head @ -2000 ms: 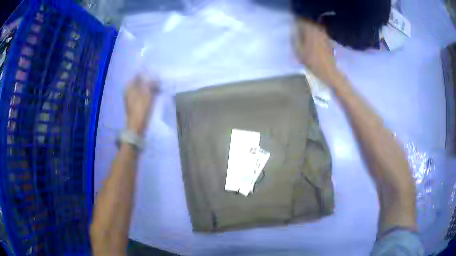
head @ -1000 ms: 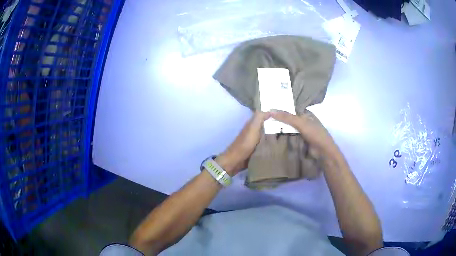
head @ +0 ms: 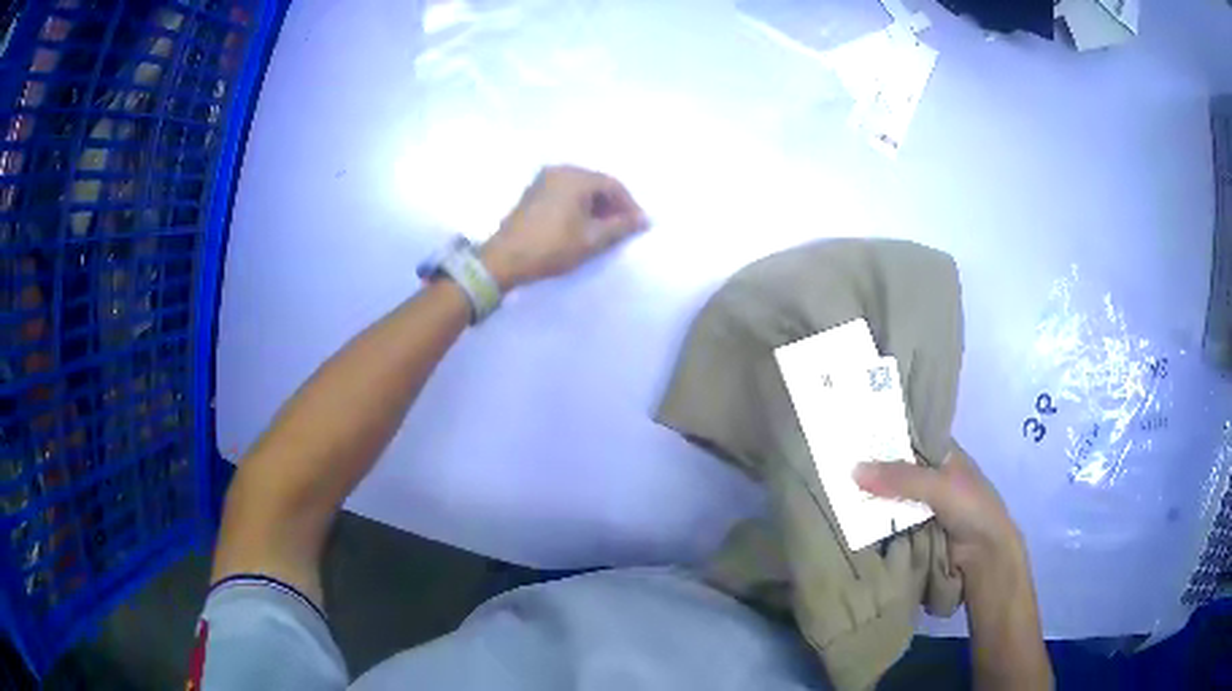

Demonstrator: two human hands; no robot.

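Observation:
A khaki-brown garment [head: 824, 290] is bunched at the right front of the table, its lower end hanging by the table's front edge. White hang tags [head: 840, 405] lie on it. My right hand [head: 946, 500] grips the garment, with the thumb on the tags; its other fingers are hidden by the cloth. My left hand [head: 574, 223] is over the middle of the table, away from the garment. Its fingers are curled with the tips together; whether something small is between them cannot be made out.
A blue lattice crate [head: 223, 270] stands at the left. The white table [head: 446, 446] has clear plastic bags [head: 1081, 385] with black print at the right and clear plastic at the back. White tags [head: 885, 81] lie at the back, near a dark garment [head: 1000, 11].
My left hand has let go of the tags and moved up and left. My right hand has moved right and down with the garment and tags.

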